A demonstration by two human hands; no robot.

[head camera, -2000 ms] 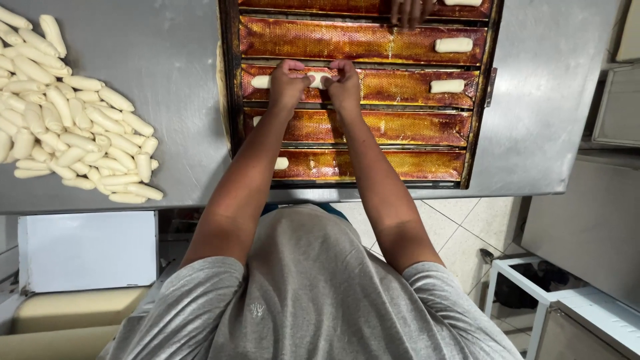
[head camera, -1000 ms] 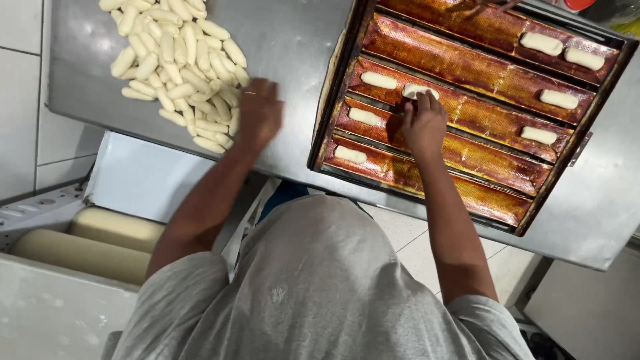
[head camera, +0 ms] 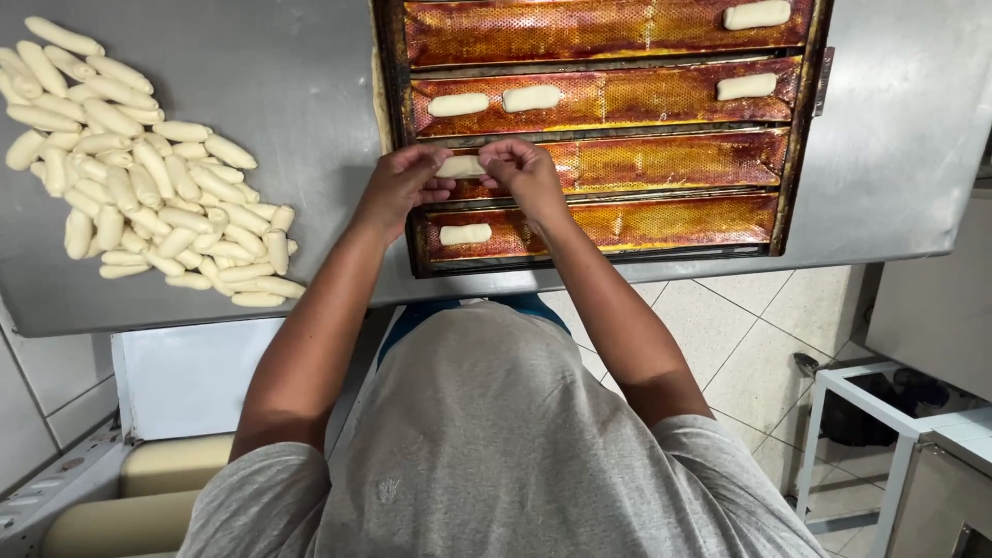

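Observation:
A short roll of pale dough [head camera: 462, 166] lies between my two hands, over the left part of the tray's second channel from the front. My left hand [head camera: 409, 183] pinches its left end, and my right hand [head camera: 524, 174] pinches its right end. The perforated, channelled baking tray [head camera: 682, 164] has a dark frame and reddish-brown grease. In the channel beyond my hands, two dough rolls [head camera: 457, 105] lie at the left and one [head camera: 746, 87] at the right. Another roll [head camera: 465, 234] rests in the nearest channel, and one [head camera: 757, 14] in the farthest visible channel.
A heap of dough rolls [head camera: 147, 186] covers the left of the metal table [head camera: 310, 93]. Below the table's front edge, at the left, are a white panel [head camera: 190, 380] and cream-coloured rollers [head camera: 124, 519] of a machine. A light metal frame [head camera: 868, 403] stands at the lower right.
My left hand has moved from beside the dough heap to the tray. Both hands now hold a roll one channel nearer than where my right hand was. The view has turned and shifted.

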